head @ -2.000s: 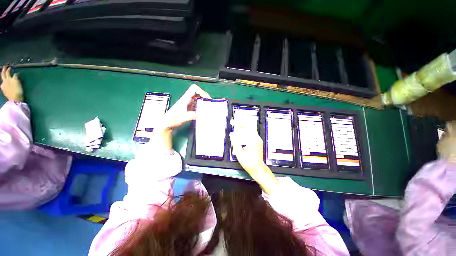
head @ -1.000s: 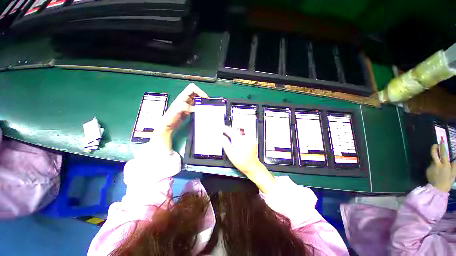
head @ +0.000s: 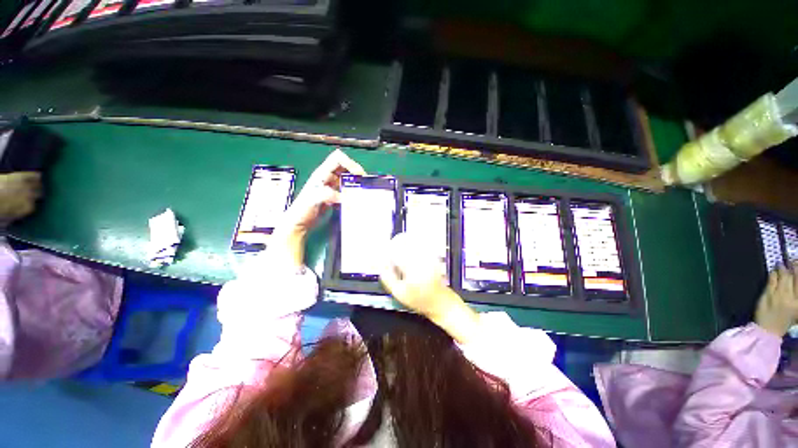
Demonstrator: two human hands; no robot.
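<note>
A black phone tray [head: 637, 262] lies on the green mat and holds several lit phones side by side. The leftmost phone [head: 367, 226] shows a mostly white screen. My left hand [head: 317, 197] is at this phone's upper left edge, fingers bent; whether it grips the phone is unclear. My right hand [head: 416, 273] is over the lower part of the first two slots, fingers curled, overexposed, with its fingertips near the leftmost phone. The second phone [head: 427, 214] is partly hidden by it. A loose lit phone [head: 265, 206] lies left of the tray.
A crumpled white scrap [head: 164, 236] lies on the mat at left. An empty tray [head: 516, 109] sits behind on a brown strip. A black tray stack [head: 201, 57] stands far left. A wrapped post [head: 731, 149] slants at right. Neighbours' hands show at left [head: 17, 194] and right [head: 779, 302].
My right hand has moved left and down from the second phone toward the leftmost one. My left hand has stayed nearly still. The left neighbour's hand and a dark object now show at the left edge.
</note>
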